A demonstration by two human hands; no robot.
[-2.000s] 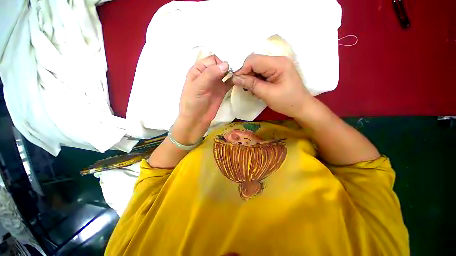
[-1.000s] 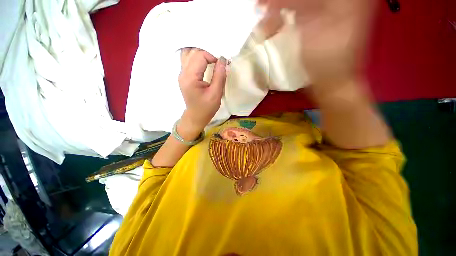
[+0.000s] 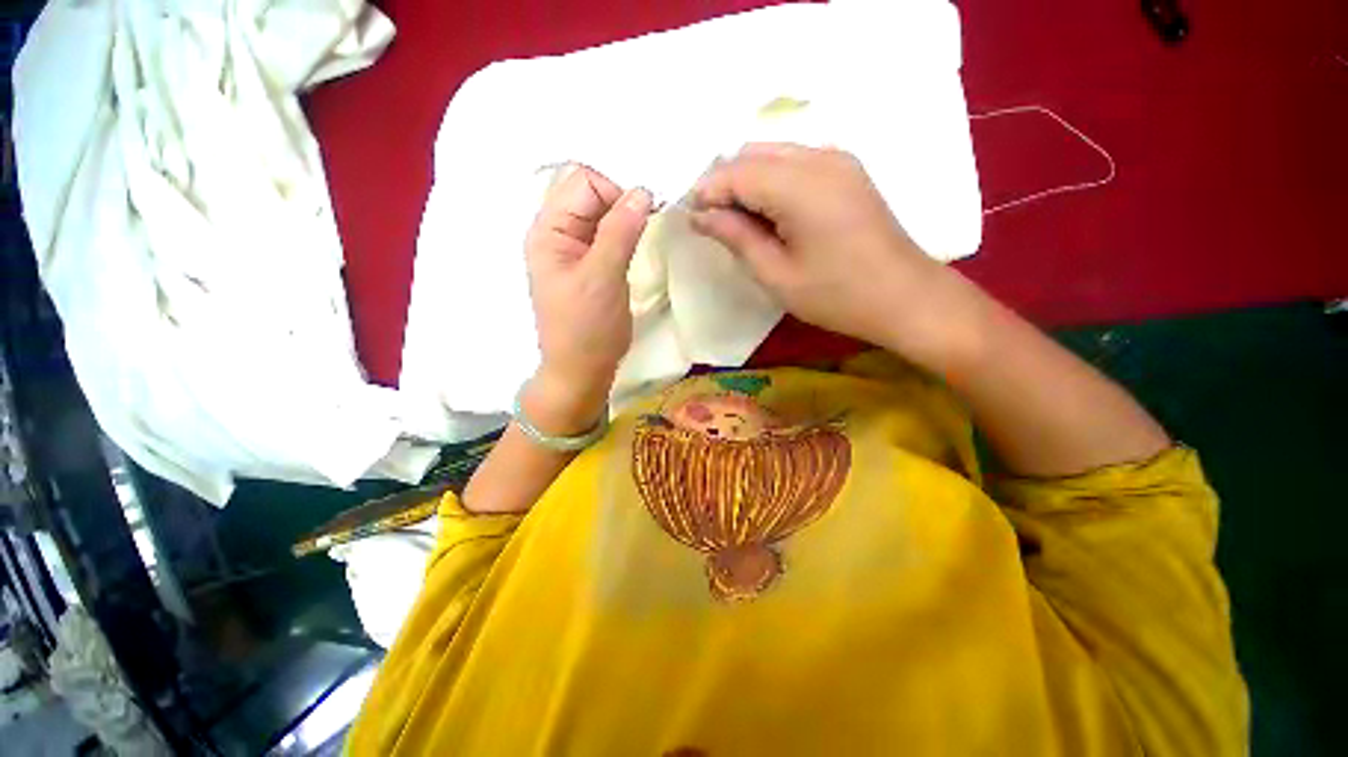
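A white garment piece (image 3: 621,111) lies spread on the red-covered table under my hands. My left hand (image 3: 587,266) pinches a part of the cloth between thumb and fingertips. My right hand (image 3: 806,222) is close to its right, with thumb and fingers pinched together and slightly blurred. A tiny dark or shiny bit shows between the fingertips; I cannot tell whether it is a needle or a fastener. A loop of white thread (image 3: 1112,166) extends from the cloth's right edge over the red cover.
A large crumpled white garment pile (image 3: 178,252) hangs over the table's left side. A dark slim tool (image 3: 1166,18) lies on the red table (image 3: 1212,178) at the upper right, cut off by the frame edge. Dark equipment stands at the lower left.
My right hand, blurred and raised to the upper right a second ago, is back beside my left fingertips. The thread loop at the right shows larger than two seconds ago.
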